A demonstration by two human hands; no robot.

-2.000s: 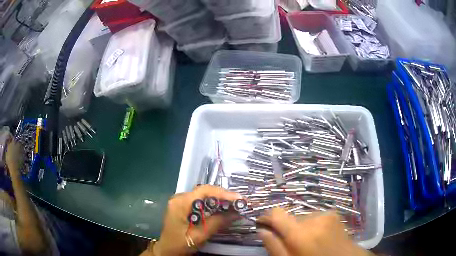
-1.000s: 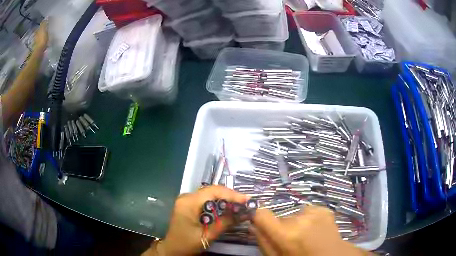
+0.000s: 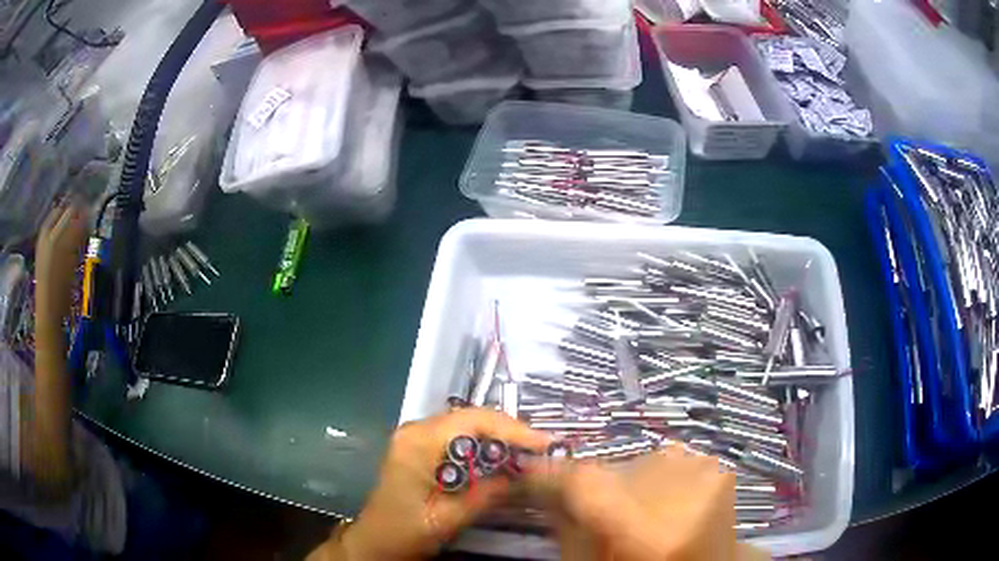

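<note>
My left hand (image 3: 438, 482) is closed around a bunch of wired metal cylinders (image 3: 463, 448), held over the near left part of the white parts tray (image 3: 447, 268). Their round dark ends with pale centres face me, and thin red wires hang down. My right hand (image 3: 646, 499) is blurred, its fingertips close against the right end of the bunch. Whether it grips anything is hidden. The tray holds a heap of loose silver cylinders (image 3: 701, 318) with red wires. A few more stand at its left side.
Behind the tray is a clear plastic box (image 3: 482, 164) with cylinders in rows. Blue parts crates (image 3: 931, 373) are at right. A smartphone (image 3: 186, 348), a green item (image 3: 290, 256) and a black hose (image 3: 137, 164) are at left. Stacked lidded boxes (image 3: 290, 115) stand behind. A coworker's arm (image 3: 53, 329) is far left.
The whole view has shifted slightly, moving the trays to the right in the picture. My hands stay together at the bunch. The coworker's arm has moved down from its raised position one second ago.
</note>
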